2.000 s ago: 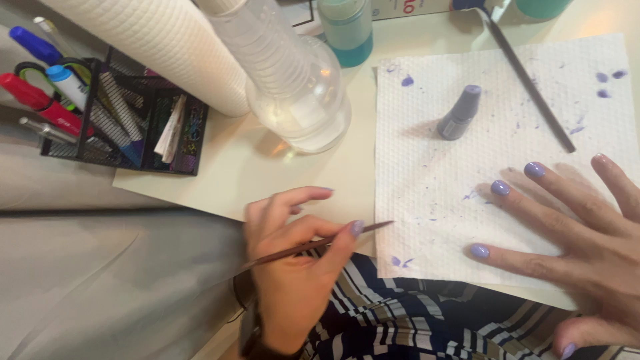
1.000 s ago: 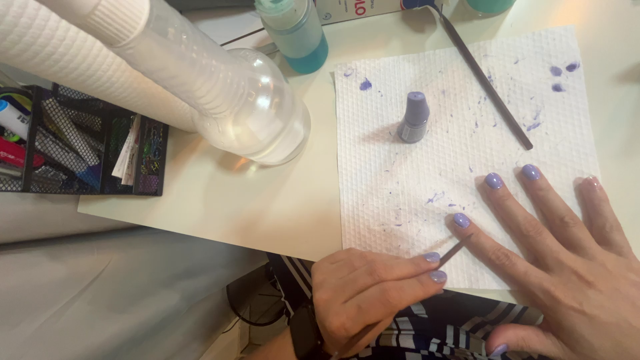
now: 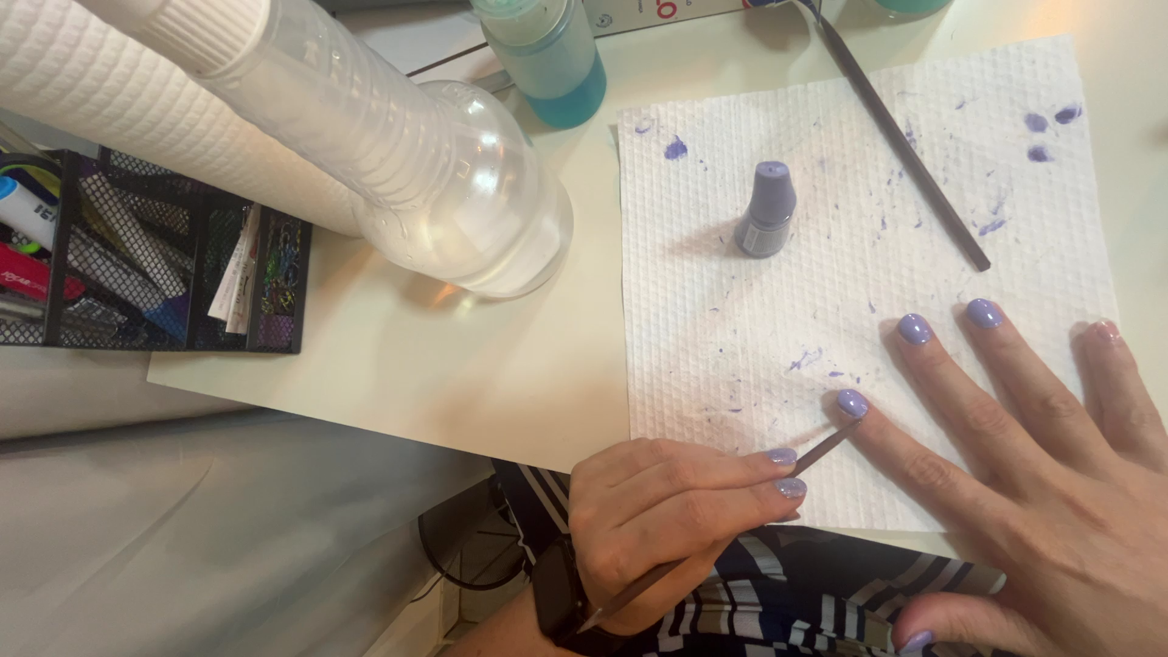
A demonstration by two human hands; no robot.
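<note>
My left hand (image 3: 675,520), wearing a black watch, grips a thin dark pointed stick (image 3: 824,447). The stick's tip meets my right index finger at the base of its lavender-painted nail. My right hand (image 3: 1031,465) lies palm down, fingers spread, partly on a white paper towel (image 3: 693,347). Lavender polish covers its thumb, index, middle and ring nails; the little fingernail looks unpainted. A small lavender polish bottle (image 3: 768,210) stands upright on the towel, capped. To its right lies a dark slender rod (image 3: 903,146). Purple smears mark the towel.
A clear ribbed bottle (image 3: 474,192) of liquid stands on the pale table (image 3: 411,383), beside a paper towel roll (image 3: 164,128). A bottle with blue liquid (image 3: 547,68) is behind. At the left, a black mesh organizer (image 3: 164,265) holds pens and scissors near the table's edge.
My left hand has brought the stick's tip from the towel's left part to my right index nail. My right hand remains spread on the towel. The view has shifted right.
</note>
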